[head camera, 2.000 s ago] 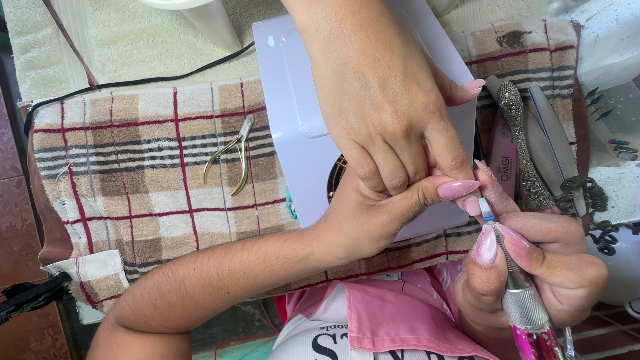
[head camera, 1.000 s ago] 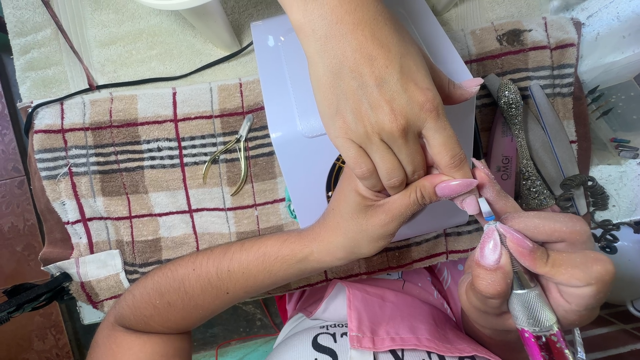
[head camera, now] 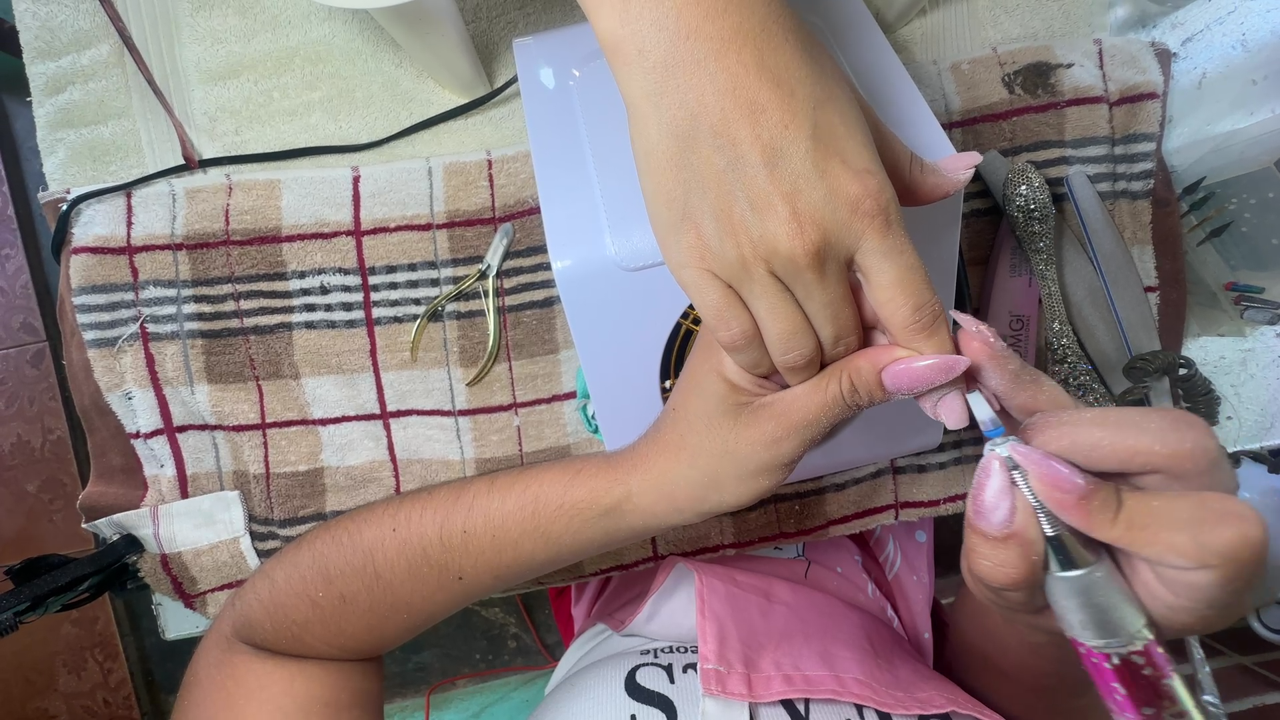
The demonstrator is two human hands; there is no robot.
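Observation:
My left hand [head camera: 760, 420] holds a finger of another person's hand [head camera: 770, 190], which reaches in from the top, palm down. My thumb with its long pink nail lies across that finger beside its pink nail [head camera: 946, 408]. In my right hand [head camera: 1130, 500] is an electric nail drill handpiece [head camera: 1100, 610] with a metal collar and a pink glittery grip. Its white bit [head camera: 983, 412] with a blue band is at the edge of the held fingernail; whether they touch I cannot tell. My right index fingertip is close to the held finger. Dust lies on the skin.
Gold-handled cuticle nippers [head camera: 480, 300] lie on the plaid towel [head camera: 320, 400] at left. A white box-like device [head camera: 590, 240] is under the hands. To the right are a rhinestone-covered handle [head camera: 1045, 270], nail files [head camera: 1110, 260] and a coiled cord [head camera: 1180, 380]. A black cable [head camera: 330, 150] crosses the upper left.
My right hand and the drill handpiece have shifted and tilted slightly. The left hand keeps its hold on the other person's finger, and the nippers lie where they were.

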